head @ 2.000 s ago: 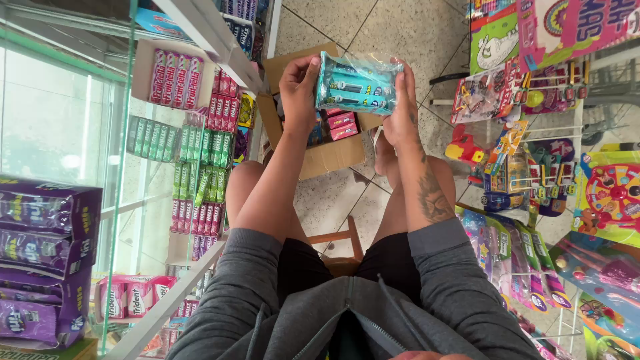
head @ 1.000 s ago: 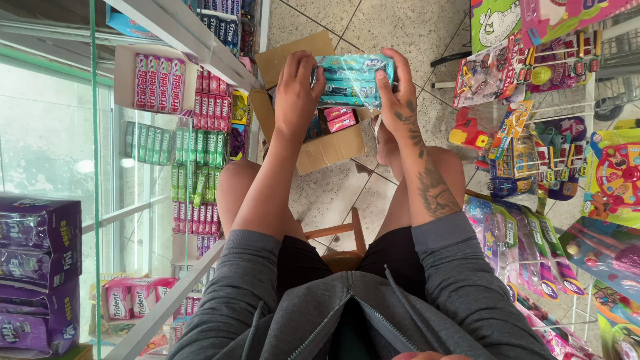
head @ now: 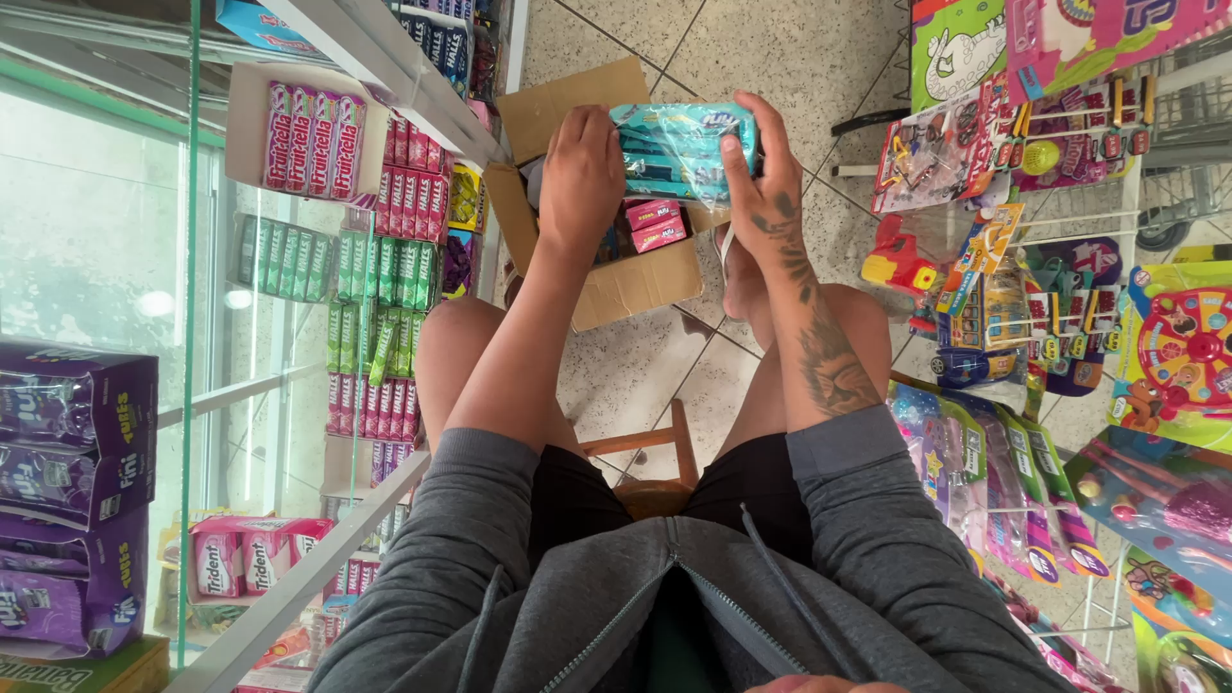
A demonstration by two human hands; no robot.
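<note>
A teal pack of candy in clear plastic wrap [head: 674, 154] is held between my two hands above an open cardboard box [head: 640, 289]. My left hand [head: 583, 178] grips the pack's left end, fingers curled over it. My right hand [head: 765, 178] holds its right end, the thumb on the upper face and a finger along the far corner. Inside the box lie small pink candy boxes [head: 656, 226] and other items that the pack and my left hand partly hide.
At left, a glass display case with a pale metal frame [head: 298, 577] holds Halls rolls [head: 385, 269], a Fruittella box [head: 313, 140] and purple Fini boxes [head: 72, 500]. Hanging toys [head: 991, 289] crowd the right. A wooden stool [head: 674, 443] shows between my legs on the tiled floor.
The fingers of my left hand have come down over the pack's left end, and the thumb of my right hand now lies across its face. The pack stays above the box.
</note>
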